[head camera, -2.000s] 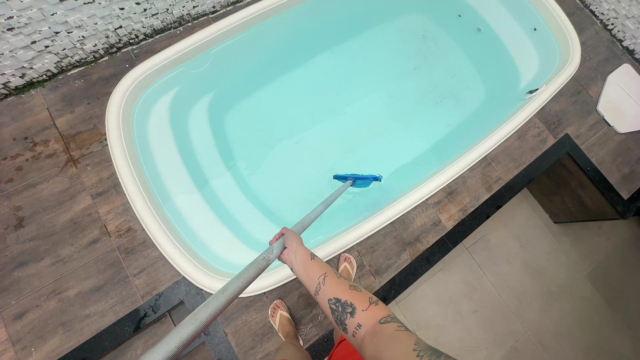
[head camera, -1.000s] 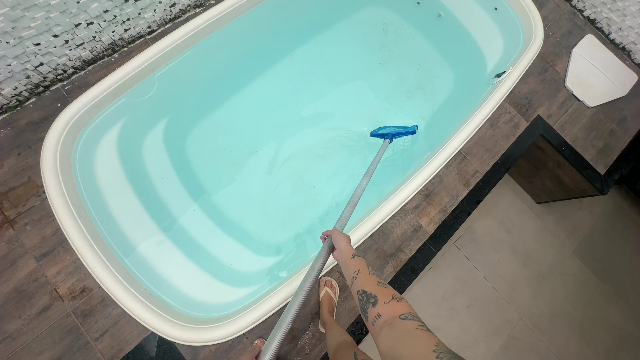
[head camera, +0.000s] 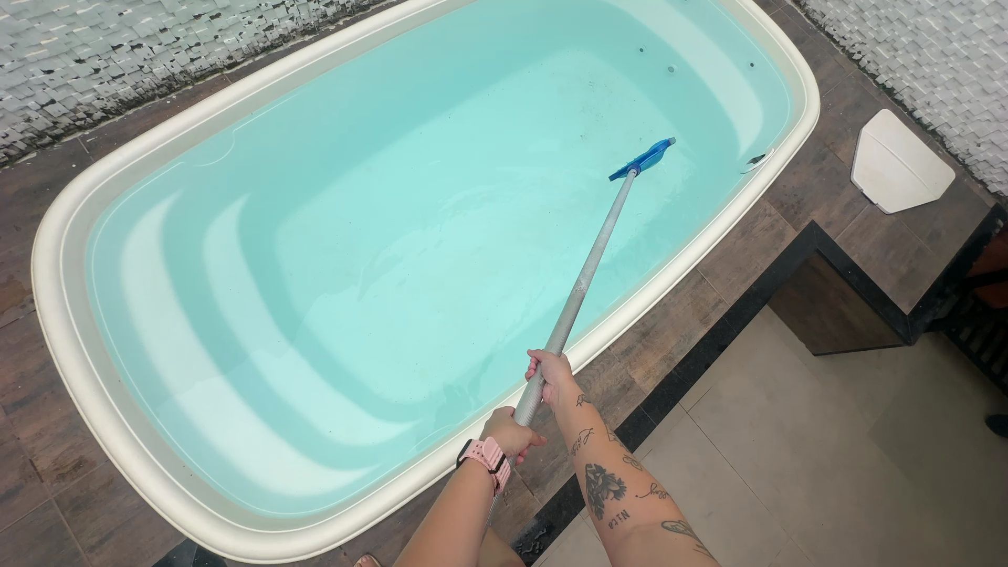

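Observation:
My right hand (head camera: 551, 376) is closed around a grey metal telescopic pole (head camera: 583, 283) above the pool's near rim. Just below it, my left hand (head camera: 510, 435), with a pink-banded watch at the wrist, also holds the pole, thumb extended. At the pole's far end is a blue pool skimmer or cleaning head (head camera: 643, 159), tilted, over the right part of the pool water. How deep it sits cannot be told. The pool (head camera: 67, 260) has a cream rim and curved steps at its left end.
A white panel (head camera: 902, 161) lies on the wood-look tiles right of the pool. White textured walls (head camera: 118, 63) stand behind. A black stone edge (head camera: 701, 354) borders beige floor tiles at lower right, with a corner step beside it. Part of a sandalled foot (head camera: 368, 561) shows at the bottom.
The blue head has moved farther out toward the pool's right end. My left hand, barely visible at the bottom edge one second ago, is now on the pole close below my right hand.

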